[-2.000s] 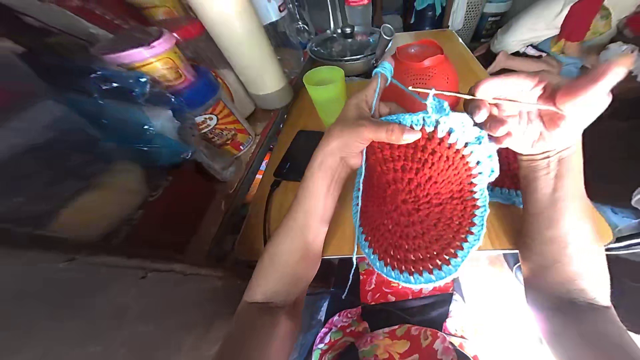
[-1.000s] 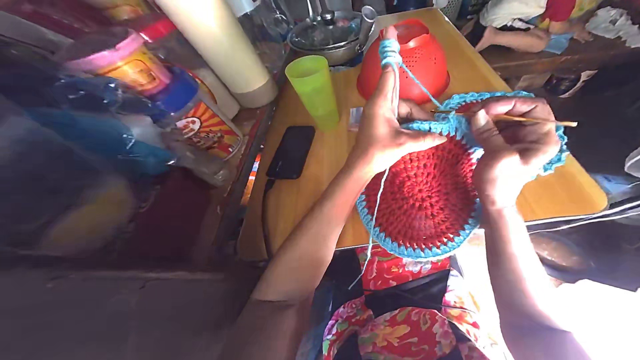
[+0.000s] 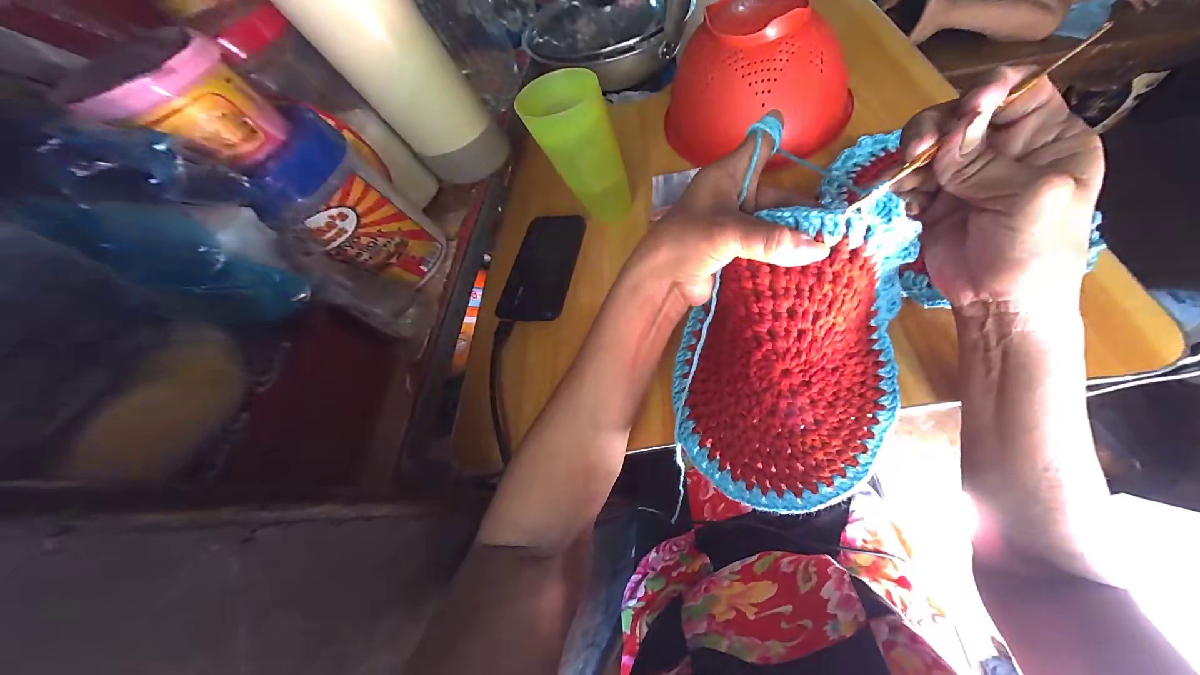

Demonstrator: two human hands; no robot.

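Note:
A red crocheted piece with a light blue border [image 3: 797, 375] hangs over my lap, and my left hand [image 3: 722, 225] pinches its top edge between thumb and fingers. Blue yarn [image 3: 767, 131] loops around a raised finger of that hand and runs to the work. My right hand [image 3: 1003, 178] grips a thin gold-coloured crochet hook [image 3: 914, 164], its tip at the blue border near my left fingertips. Behind my right hand lies a second red piece with blue edging [image 3: 872, 159], partly hidden. A loose blue yarn tail hangs down the left side.
On the wooden table [image 3: 1134, 319] stand a red perforated plastic colander [image 3: 759, 80], a green plastic cup [image 3: 579, 145] and a lidded pot [image 3: 600, 42]. A black phone [image 3: 542, 267] with a cable lies left. Containers [image 3: 220, 103] crowd the left side. Part of a person [image 3: 994, 17] shows at top right.
My right hand, open-fingered around the hook two seconds ago, is now curled around it at the border. The crocheted piece has tilted relative to one second ago and shows more length.

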